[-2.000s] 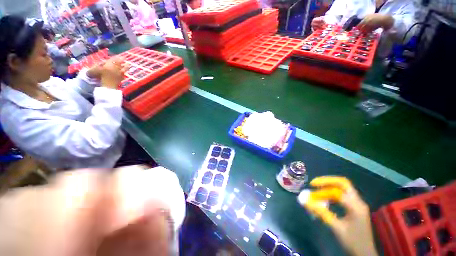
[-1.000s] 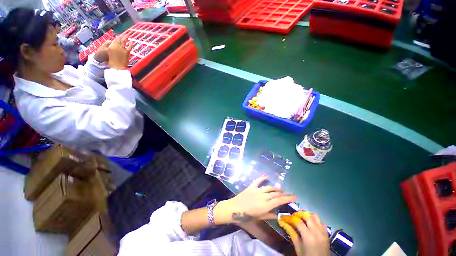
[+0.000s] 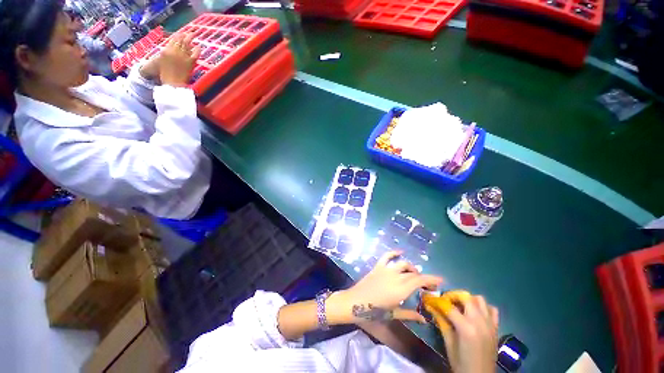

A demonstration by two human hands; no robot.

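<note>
My left hand [image 3: 386,288], bare with a bracelet, has thumb and fingers around a small dark watch unit [image 3: 424,306] at the bench's near edge. The unit is mostly hidden by both hands. My right hand [image 3: 469,328], with yellow finger cots, presses against the unit; a bit of white wiping cloth [image 3: 435,293] shows at its fingertips. Another black watch unit [image 3: 512,353] lies just right of my right hand. The white-backed film sheet [image 3: 344,211], with two columns of dark squares, lies beyond my left hand. The shiny clear film sheet [image 3: 408,237] is beside it.
A blue bin [image 3: 415,170] holds white cloths. A solvent bottle [image 3: 476,211] stands right of it. A red tray stack [image 3: 632,306] is at right. At left a person in white works at red trays [image 3: 244,87]. A white card [image 3: 580,364] lies bottom right.
My left hand has come from the blurred left foreground to the bench edge. My right hand has moved from beside the bottle to meet it. The view has shifted, with the bench items now higher in it.
</note>
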